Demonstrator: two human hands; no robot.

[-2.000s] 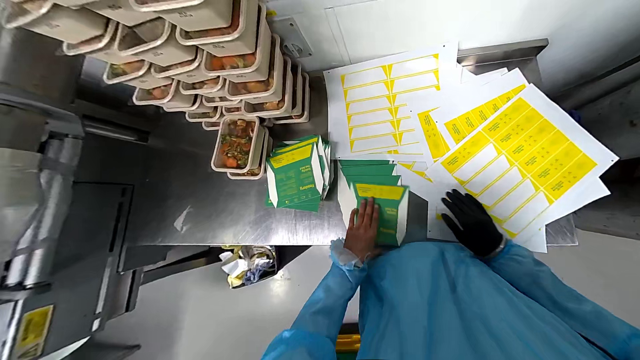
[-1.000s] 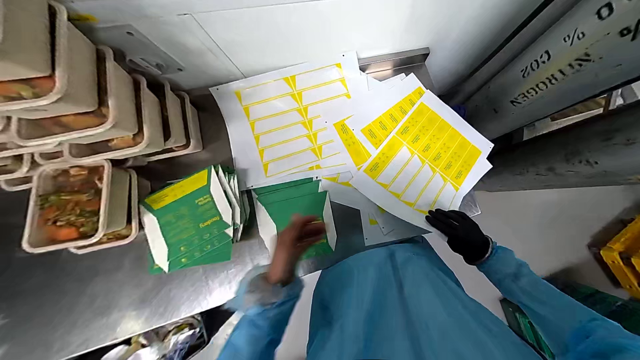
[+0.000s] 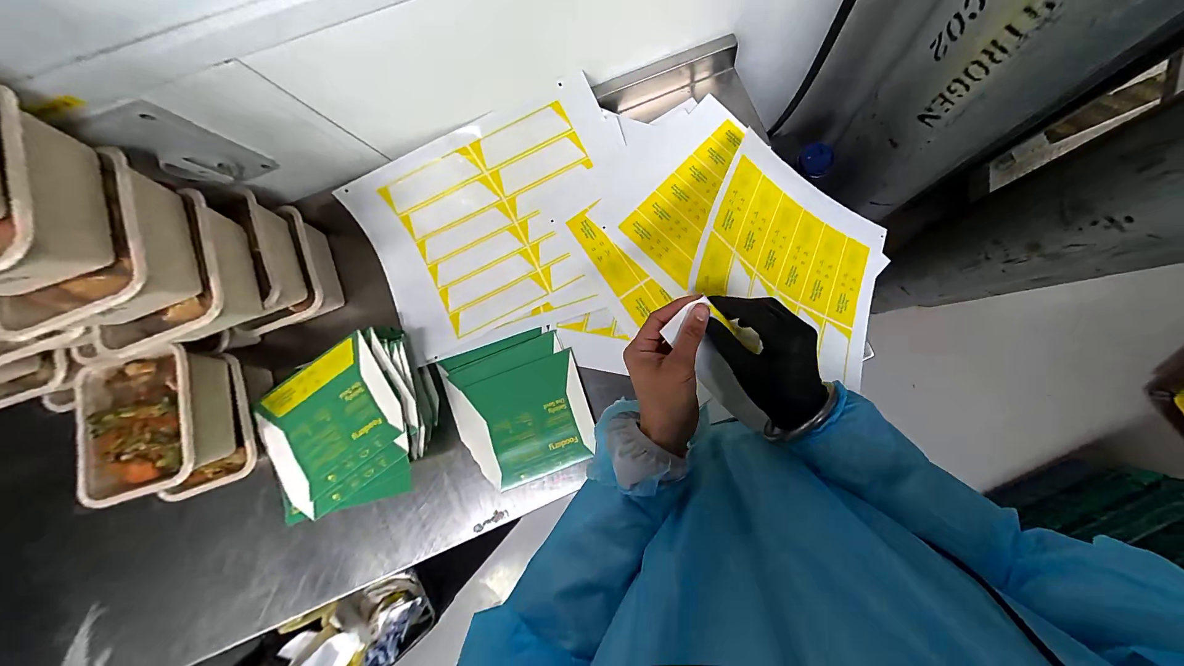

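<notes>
My left hand (image 3: 668, 370), bare, pinches the edge of a label sheet (image 3: 717, 365) between thumb and fingers. My right hand (image 3: 772, 361), in a black glove, grips the same bent sheet from the other side, the two hands nearly touching. Beneath and behind them spread sheets of yellow labels (image 3: 795, 245). Left of these lies a partly peeled sheet (image 3: 504, 213) with many blank label spaces. A stack of green cardboard sleeves (image 3: 532, 416) with no yellow label on top sits left of my left hand. Farther left, another pile of green sleeves (image 3: 333, 421) has a yellow label on its top one.
Stacked trays of food (image 3: 134, 425) occupy the left of the steel table (image 3: 139, 564). Large grey gas cylinders (image 3: 925, 102) stand at the upper right. A white wall (image 3: 518, 46) runs behind the table. Below the table's front edge is a bin (image 3: 370, 620) holding crumpled waste.
My left hand has moved right, from the middle green sleeves to the label sheets, and now pinches a sheet. My right hand has come up beside it. The yellow label on the middle sleeves no longer shows.
</notes>
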